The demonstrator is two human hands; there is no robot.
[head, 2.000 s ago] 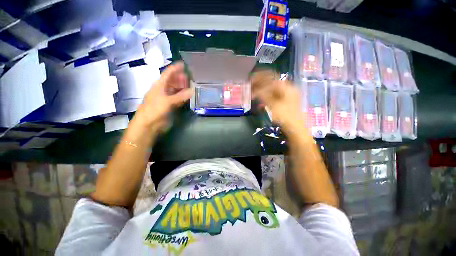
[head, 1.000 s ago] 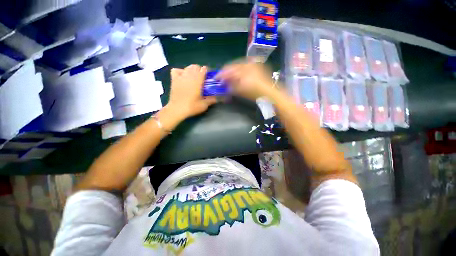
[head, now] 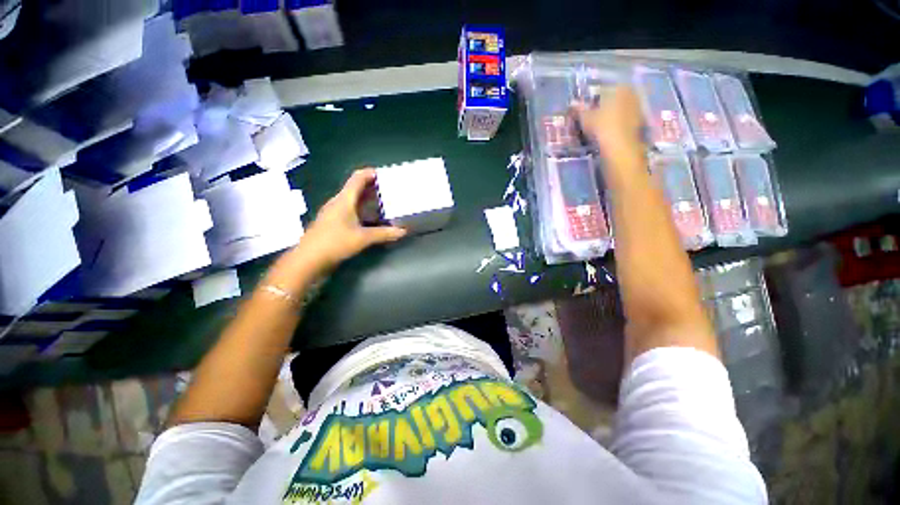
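My left hand [head: 345, 225] holds a closed gift box [head: 414, 192] by its left side. The box's white printed face is turned up, over the green bench. My right hand [head: 617, 123] is over the upper row of the clear blister tray [head: 526, 148], blurred, and hides part of it. I cannot tell whether its fingers grip anything. Red-keypad phones in clear sleeves, such as this one [head: 577, 202], lie in the tray.
A finished blue box [head: 484, 84] stands left of the tray. A white slip [head: 501, 228] and scraps lie between my hands. Open boxes [head: 148, 222] with white flaps are stacked left. White slips [head: 262, 118] are piled beside them. Empty trays [head: 735, 316] lie below the bench.
The box in my left hand went from open with its phone showing to closed and turned white face up. My right hand left the box and moved right over the tray. The view shifted.
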